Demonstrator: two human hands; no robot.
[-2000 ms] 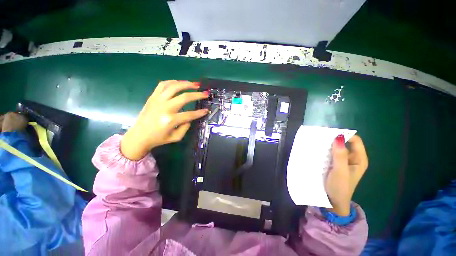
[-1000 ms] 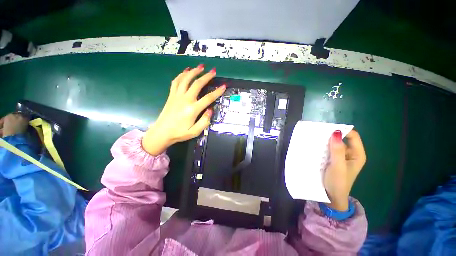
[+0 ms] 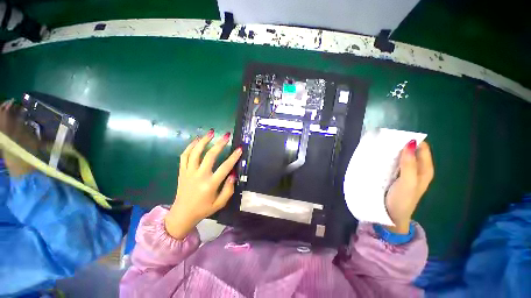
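Note:
An open tablet [image 3: 272,154] lies flat on a black foam mat [image 3: 354,110] in front of me, its silvery mainboard [image 3: 292,96] at the far end. A pale ribbon cable [image 3: 303,148] runs over the dark middle, and a whitish strip [image 3: 276,206] crosses the near end. My left hand [image 3: 205,183] is at the tablet's left edge, fingers spread, fingertips at or near the frame; I cannot tell whether it holds anything tiny. My right hand [image 3: 410,180] pinches a curled white liner sheet [image 3: 372,174] to the right of the tablet. A blue band is on the right wrist.
A coworker's blue sleeve [image 3: 55,221] and blurred hand are at left, by another tablet [image 3: 51,125] and yellow straps [image 3: 84,169]. Another blue sleeve [image 3: 503,259] is at right. Small white bits [image 3: 399,90] lie on the green bench [image 3: 169,75]. A worn white rail [image 3: 297,38] runs beyond.
My left hand has moved from the tablet's top left corner down to the middle of its left edge. The view has shifted slightly. My right hand still holds the sheet.

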